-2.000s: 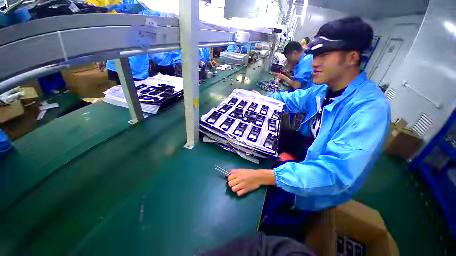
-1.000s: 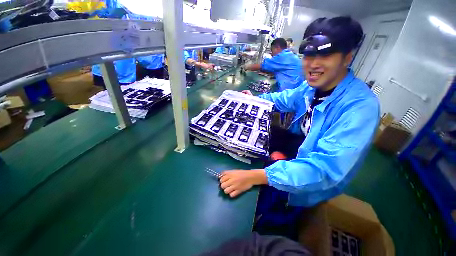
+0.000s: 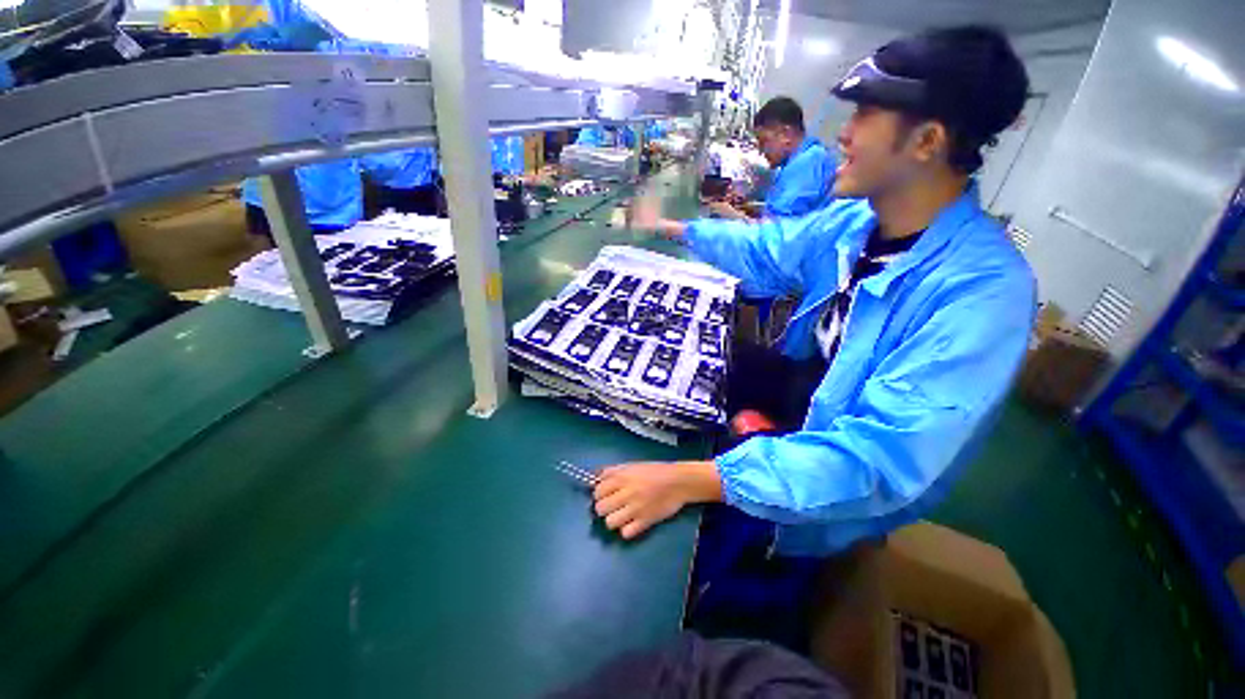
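Neither of my hands is in view; only a dark grey sleeve (image 3: 710, 672) shows at the bottom edge, and I cannot tell which arm it is. Nearest in front is the green bench (image 3: 451, 560). A stack of white phone trays (image 3: 621, 335) with rows of black phones lies on it, right of a pale post. The neighbouring worker in a blue smock (image 3: 908, 362) rests one hand (image 3: 646, 497) on the bench, with thin silver tweezers (image 3: 575, 473) at its fingers. The worker's other hand is raised, blurred, behind the trays.
A pale post (image 3: 470, 219) and grey shelf (image 3: 260, 103) stand on the left. Another tray stack (image 3: 358, 264) lies behind them. An open brown carton (image 3: 976, 580) with dark phones is on the floor at the lower right. More workers sit further along the line.
The neighbouring worker turned the head towards the camera, then away to the left. Their far hand has lifted from behind the trays and reaches further out. The view has shifted slightly right.
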